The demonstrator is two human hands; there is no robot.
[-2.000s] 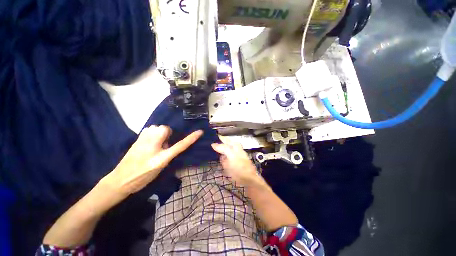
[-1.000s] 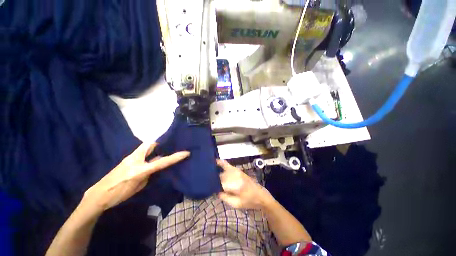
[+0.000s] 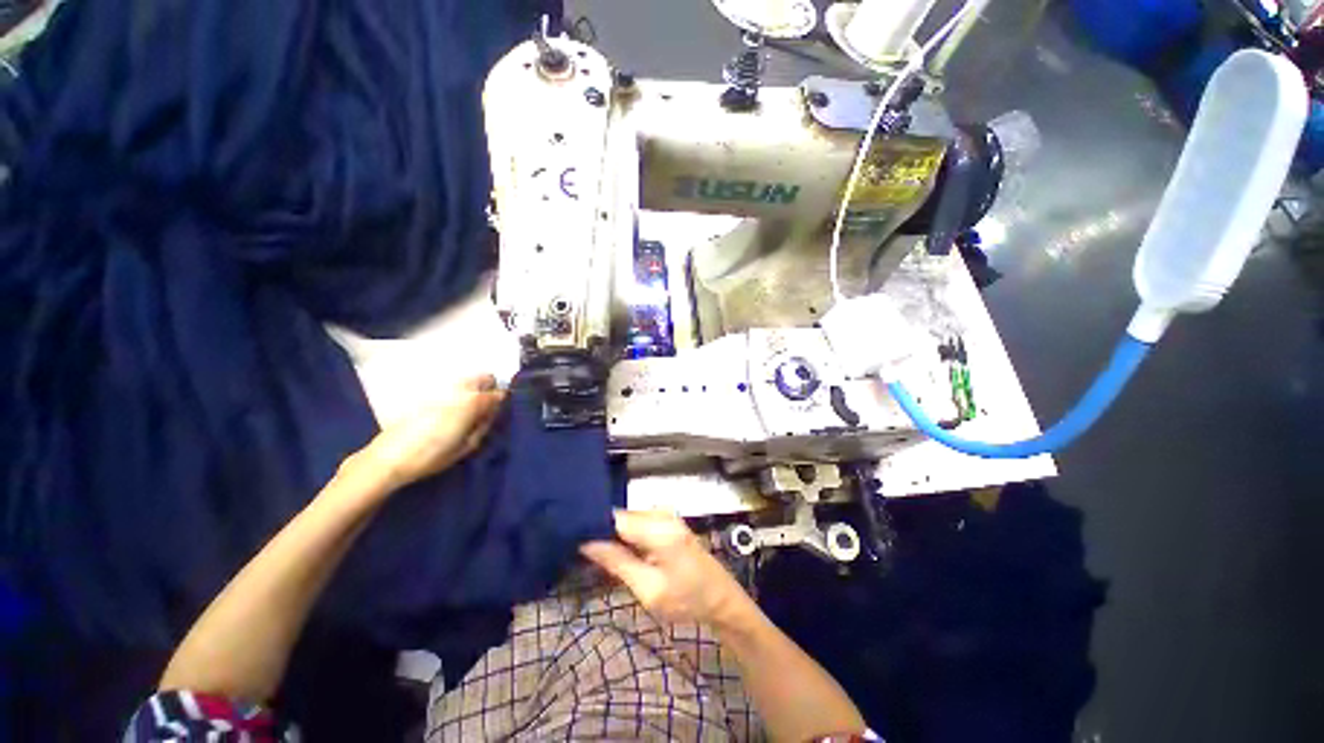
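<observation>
A dark navy garment (image 3: 530, 501) runs under the presser foot and needle area (image 3: 569, 389) of a cream-white sewing machine (image 3: 559, 189). My left hand (image 3: 436, 431) grips the cloth just left of the needle area, fingertips close to the foot. My right hand (image 3: 661, 563) pinches the garment's right edge, below the machine bed (image 3: 697, 392). The cloth hangs between my hands down to my checked apron. The needle itself is hidden.
A large navy fabric heap (image 3: 189, 290) fills the left. A lit phone (image 3: 649, 298) lies behind the bed. A blue flexible tube (image 3: 1067, 428) with a long white head (image 3: 1220, 182) curves at right. A metal bracket (image 3: 796, 534) hangs below the bed. Another navy heap (image 3: 944, 624) is lower right.
The view has shifted, showing more of the machine's top. My left hand has gone from lying over the cloth with a finger extended to gripping it near the foot. More cloth spreads left and below.
</observation>
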